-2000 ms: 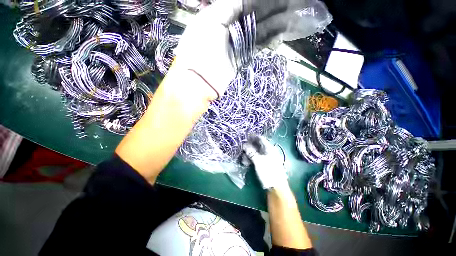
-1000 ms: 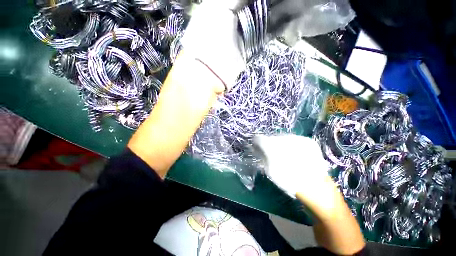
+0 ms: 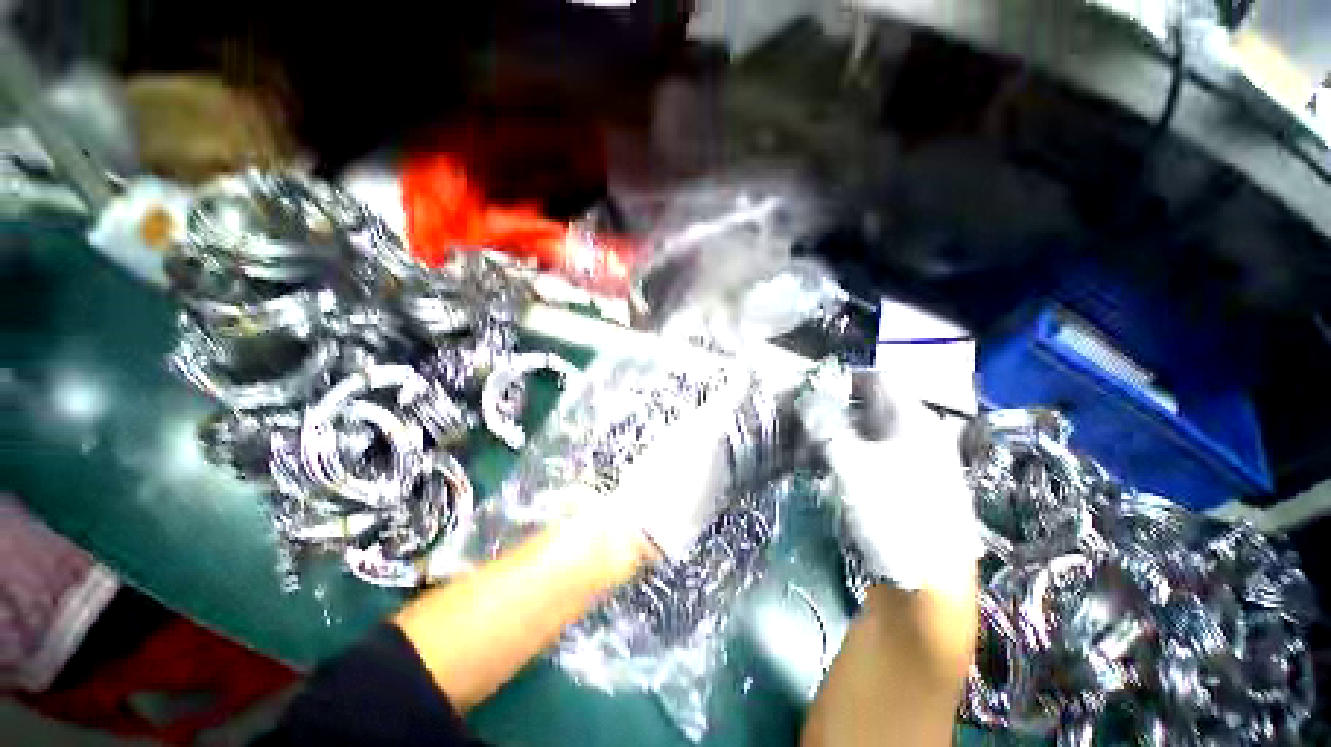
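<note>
My left hand (image 3: 674, 489), in a white glove with grey fingers, holds a handful of thin silver rings (image 3: 755, 432) over the heap. My right hand (image 3: 908, 489), also gloved, is just right of it, its blurred grey fingertips raised toward the handful; whether it grips anything is unclear. The loose heap of rings (image 3: 686, 584) lies below and around my left hand on a crinkled clear plastic bag (image 3: 620, 660). Ring bundles (image 3: 358, 445) are piled at the left, and more ring bundles (image 3: 1109, 620) at the right.
A red-orange crumpled plastic (image 3: 475, 219) lies behind the left pile, near a white item with an orange spot (image 3: 146, 228). A blue bin (image 3: 1131, 401) stands at the right rear, beside a white card (image 3: 926, 358). A metal shelf (image 3: 1080, 110) crosses above.
The view has tilted up, bringing the shelf and rear items in. My right hand has moved from the heap's front edge up beside my left hand, which still holds rings.
</note>
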